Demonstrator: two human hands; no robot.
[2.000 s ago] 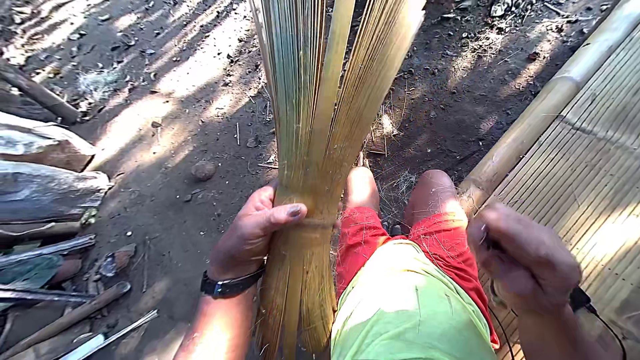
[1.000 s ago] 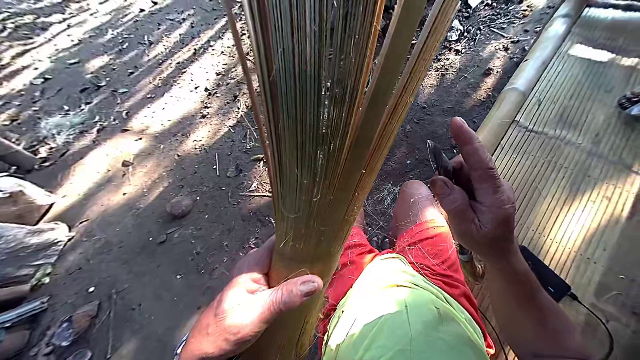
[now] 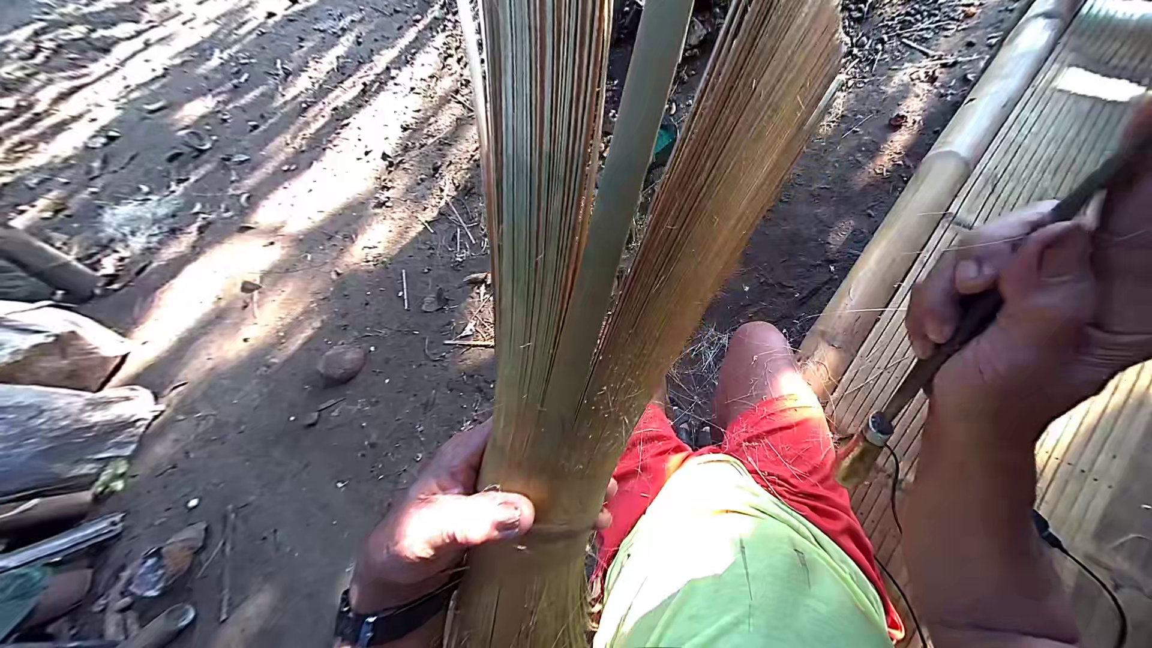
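A bamboo culm split into many thin strips (image 3: 549, 225) stands upright before me, its strips fanned apart above and joined lower down. My left hand (image 3: 450, 526), with a black wristband, grips it near a node. One wider strip (image 3: 634, 153) stands between two bundles of fine ones. My right hand (image 3: 1035, 315) is raised at the right, closed around the dark blade of a long knife (image 3: 927, 369); its wooden handle with a metal collar points down toward my red shorts. The knife is apart from the bamboo.
A bamboo slat bench (image 3: 900, 360) with a thick pole edge runs along the right. A black cable (image 3: 1093, 567) hangs by my right forearm. On the dirt ground lie a round stone (image 3: 342, 364), wood blocks (image 3: 67, 432) and scraps at the left.
My right hand has moved up and to the right, and the long knife now shows plainly in it. The left hand still holds the bamboo, whose strips show more spread than a second ago.
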